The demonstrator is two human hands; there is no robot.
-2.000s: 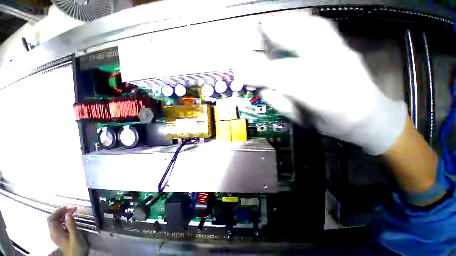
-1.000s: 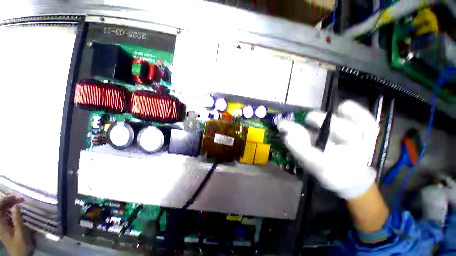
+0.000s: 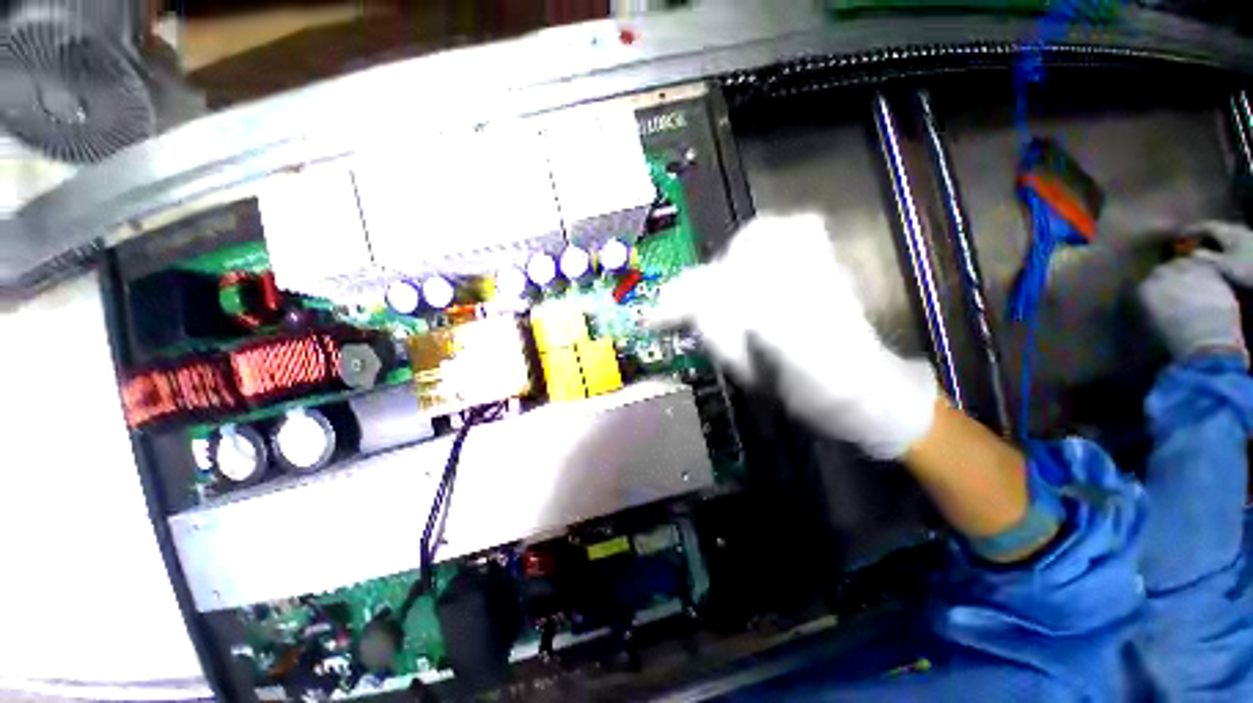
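Observation:
A green circuit board (image 3: 676, 282) lies in a black carrier (image 3: 732, 179). It bears long silver heatsinks (image 3: 454, 227), red copper-wound coils (image 3: 282, 368), two round pale-topped capacitors (image 3: 302, 440), an amber-taped transformer (image 3: 460, 371) and yellow blocks (image 3: 577, 360). A black cable (image 3: 443, 497) crosses the lower heatsink. My right hand (image 3: 811, 337), in a white glove with a blue-green band at the wrist, is over the board's right end, its fingertips blurred and washed out near the small parts. No tool can be made out in it. My left hand is out of view.
A metal conveyor rail (image 3: 522, 89) runs behind the carrier, with a dark chain. A fan (image 3: 69, 83) is at the top left. At right lies a brush (image 3: 1061, 192) with blue and orange-red parts. Another person's gloved hand (image 3: 1193, 305) and blue sleeve show at the right edge.
The view has shifted, and the board now sits further left and tilted. The right hand has closed in on the board's right end; the dark tool no longer shows. The bare left hand has left view.

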